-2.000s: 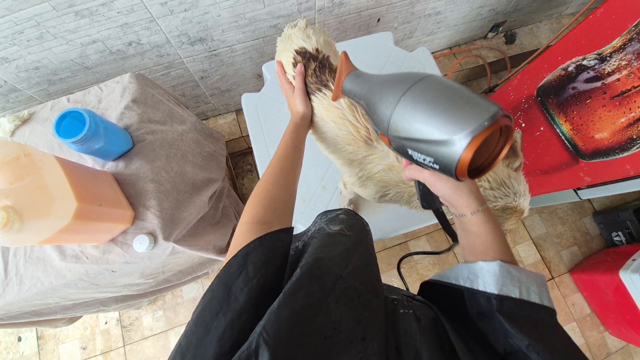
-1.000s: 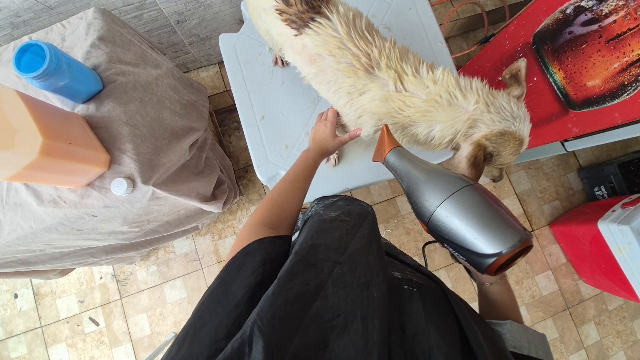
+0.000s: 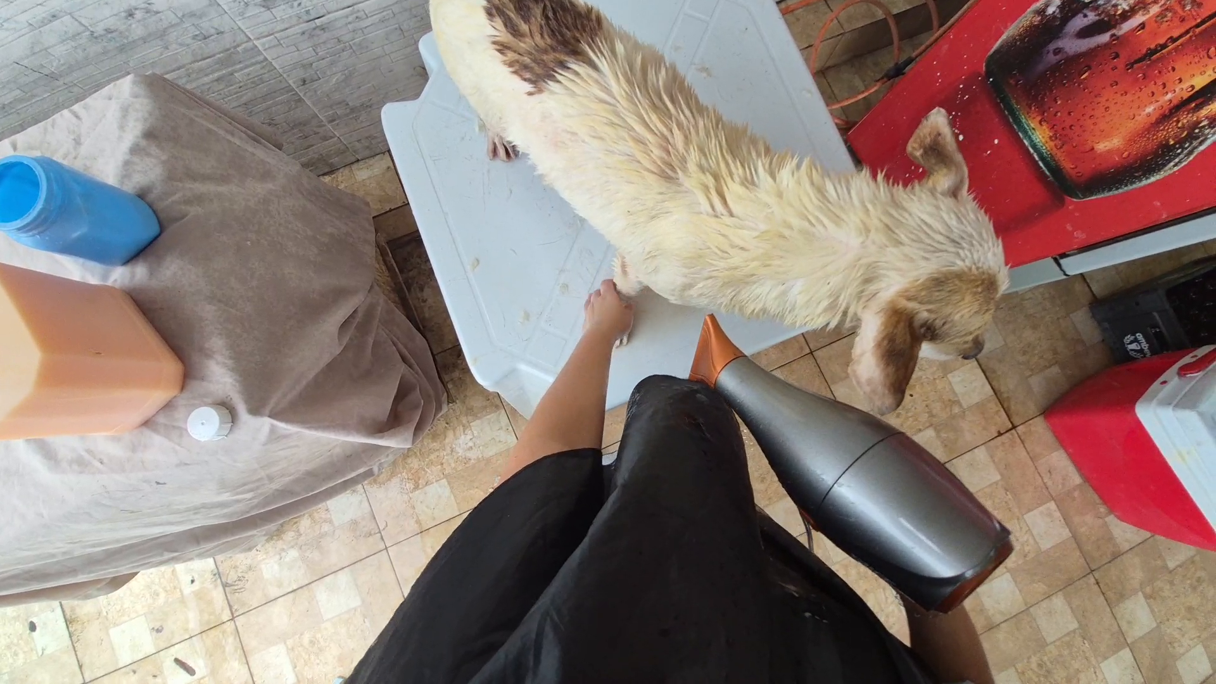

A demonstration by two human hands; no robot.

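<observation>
A damp cream dog (image 3: pixel 703 190) with a brown back patch and brown ears stands on a pale plastic table (image 3: pixel 503 285), its head past the right edge. My left hand (image 3: pixel 608 312) is closed around its near front leg, just above the paw. A grey hair dryer (image 3: pixel 845 465) with an orange nozzle points up and left, near the table's front edge. My right hand is hidden under the dryer's body; only the forearm (image 3: pixel 940 641) shows below it, and the handle is out of sight.
At left, a cloth-covered surface (image 3: pixel 275 247) holds an open blue bottle (image 3: pixel 85 211), an orange-filled jug (image 3: pixel 85 351) and a white cap (image 3: pixel 209 423). A red panel (image 3: pixel 997 218) adjoins the table at right; a red and white cooler (image 3: pixel 1130 446) stands on the tiled floor (image 3: pixel 456 465).
My left hand has gone from the dog's brown patch down to its front leg and has closed on it. The dryer, earlier over the dog, is now beside the table's front edge.
</observation>
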